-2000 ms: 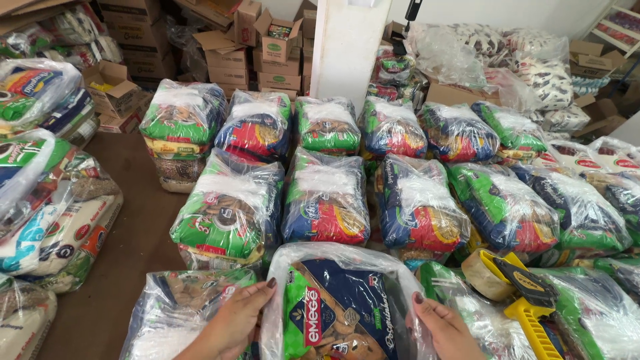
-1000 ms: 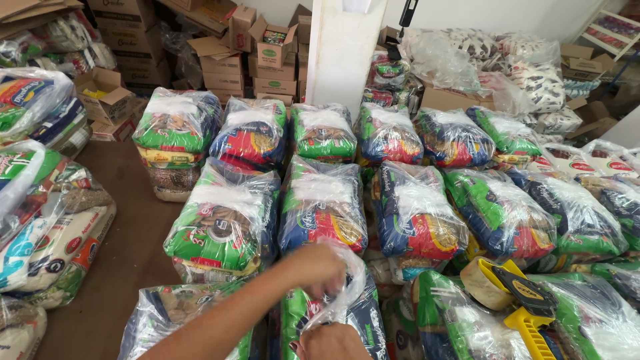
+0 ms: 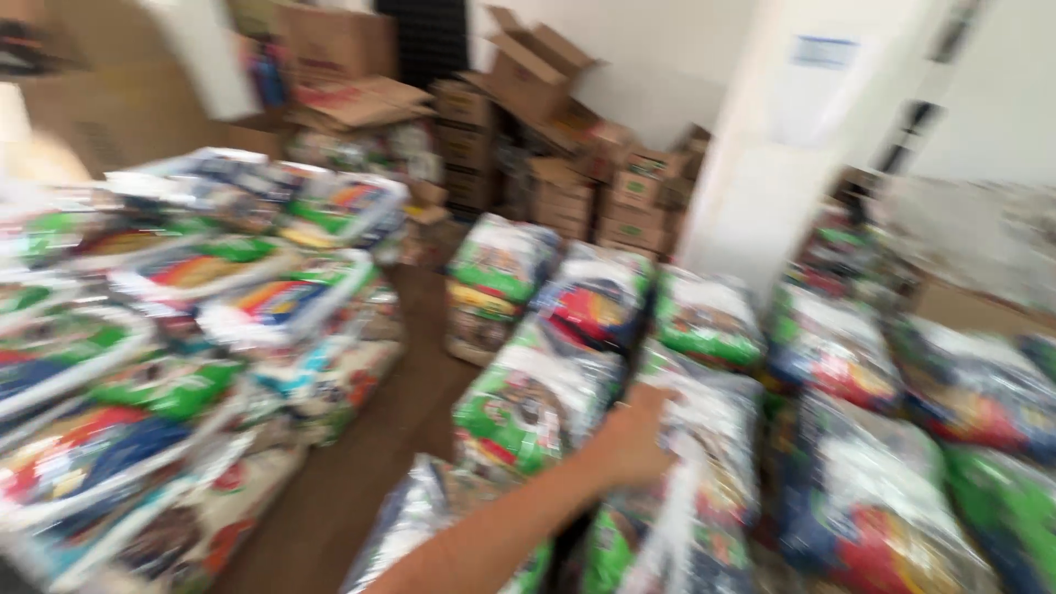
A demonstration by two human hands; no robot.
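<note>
Rows of clear plastic bags packed with food packages stand at the centre and right. My left hand [image 3: 639, 437] reaches in from the bottom, its fingers closed on the gathered white-looking plastic of a bag [image 3: 689, 503] in the near row; blur hides the exact grip. Just left of the hand is a bag with a green and white package [image 3: 511, 412]. Behind it are a bag with a red and blue package [image 3: 590, 301] and another green one [image 3: 709, 318]. My right hand is out of view.
More filled bags [image 3: 165, 396] crowd the left side, across a strip of brown floor [image 3: 363, 487]. Cardboard boxes [image 3: 569, 198] are stacked behind. A white pillar [image 3: 767, 165] rises behind the rows, with crumpled clear plastic [image 3: 973, 231] at right.
The view has swung left. Two seconds ago both hands held a bag's opening apart; one second ago they were together at its gathered plastic. Now only my left hand shows, and the yellow tape dispenser is out of view.
</note>
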